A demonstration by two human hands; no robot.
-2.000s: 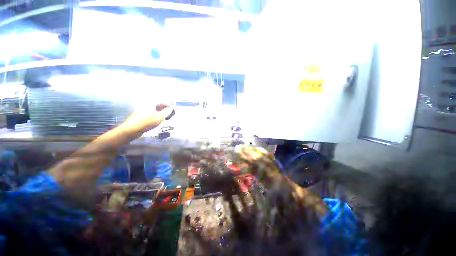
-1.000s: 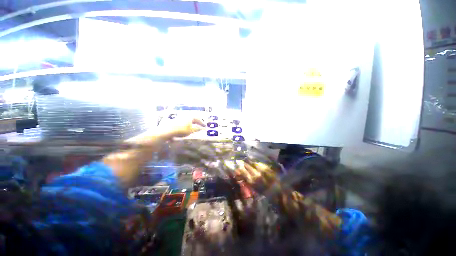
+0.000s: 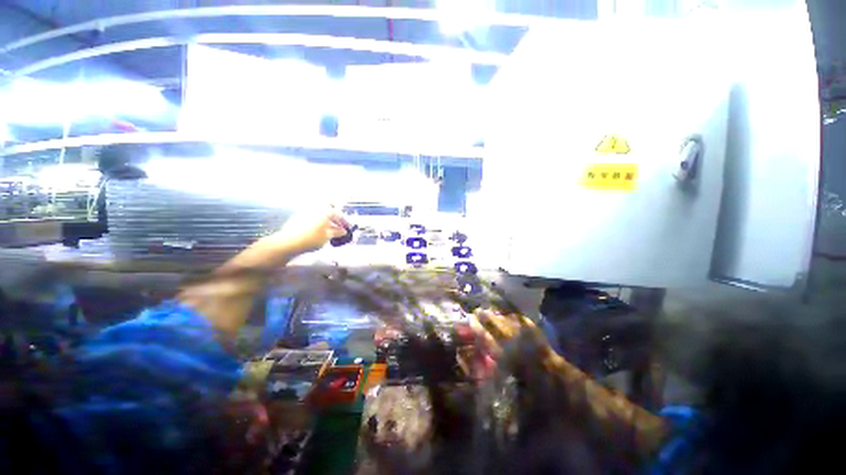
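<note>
My left hand [image 3: 314, 230] is stretched forward over the bright upper shelf. A small dark rounded piece [image 3: 342, 234] is between its fingertips. Dark discs or holder pieces [image 3: 416, 244] lie in short columns on the shelf to its right, and another column [image 3: 463, 267] stands further right. My right hand [image 3: 501, 336] is lower, in front of the shelf. It is blurred and partly covered by dark strands close to the camera, so its fingers and anything in them are unclear.
A large white cabinet [image 3: 649, 223] with a yellow warning label juts out at right. Below are an orange bin [image 3: 339, 395] with red items, a compartment tray [image 3: 295, 363], a pale parts board [image 3: 394, 422] and a green mat [image 3: 336, 436]. A ribbed pale box [image 3: 199, 218] stands at left.
My left hand was beside the disc columns a second ago and is now further left of them, with a dark piece visible at its fingertips. The whole view has shifted slightly.
</note>
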